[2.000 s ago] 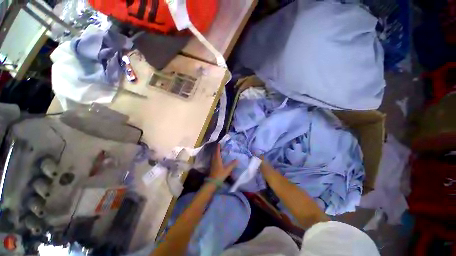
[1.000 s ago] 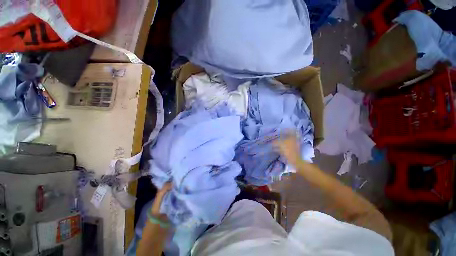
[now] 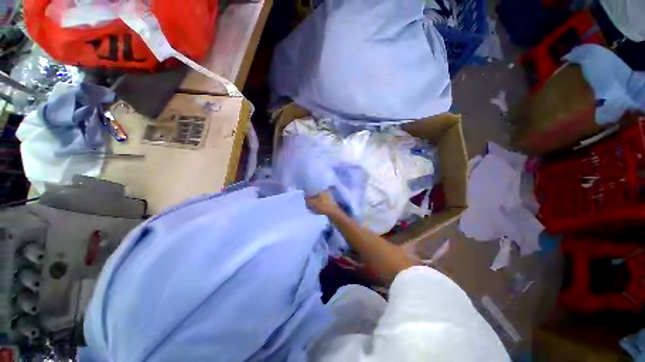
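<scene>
A large bundle of light blue garment pieces (image 3: 219,276) is spread over my lap and the table's near right part. My right hand (image 3: 322,203) is closed on the blue fabric at the bundle's upper right edge. A blurred blue piece (image 3: 311,166) hangs just beyond it, over the box. My left hand is not visible; the bundle covers the area where it was seen before. The cardboard box (image 3: 457,162) stands right of the table and shows white scraps (image 3: 385,177) inside.
The overlock machine (image 3: 60,261) is at the left. A red plastic bag (image 3: 127,35) and a white label strip (image 3: 166,53) lie on the far table. A large blue covered bundle (image 3: 368,63) is behind the box. Red crates (image 3: 590,184) and scraps (image 3: 498,194) are at right.
The blue pieces have come out of the box onto my lap and table side, exposing white scraps. My right hand has moved left with fabric; my left hand has gone out of sight.
</scene>
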